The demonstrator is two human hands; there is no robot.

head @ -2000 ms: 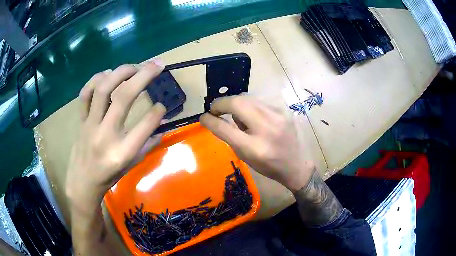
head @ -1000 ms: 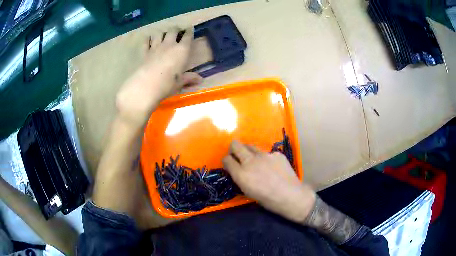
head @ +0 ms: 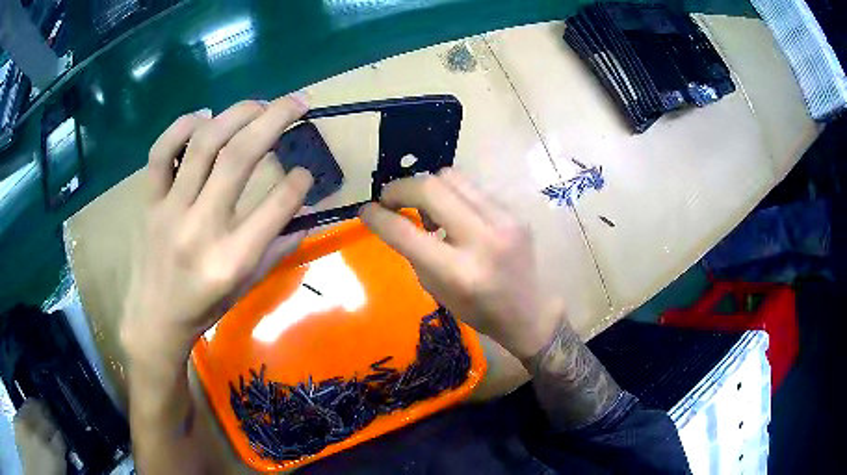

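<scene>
A black phone middle frame [head: 423,134] is held up above the cardboard and the far edge of the orange tray [head: 279,320]. My left hand [head: 218,213] grips its left part, fingers over the far side. My right hand [head: 460,246] has thumb and fingertips together at the frame's near edge; whether a side key is between them is hidden. Loose black side keys [head: 311,413] lie heaped along the tray's near side, and a single key [head: 312,289] lies higher in the tray. Another black frame [head: 311,162] shows through the held frame's window.
Stacked black frames [head: 645,65] stand at the far right of the cardboard [head: 669,213]. A small pile of keys [head: 576,184] lies nearer. More frames [head: 65,385] are at left, with another person's hand [head: 39,441] on them. A red crate [head: 743,315] is lower right.
Since one second ago, my right hand has left the key heap and moved to the frame's near edge. My left hand has lifted a frame, and the camera view has shifted. Another person's hand appears lower left.
</scene>
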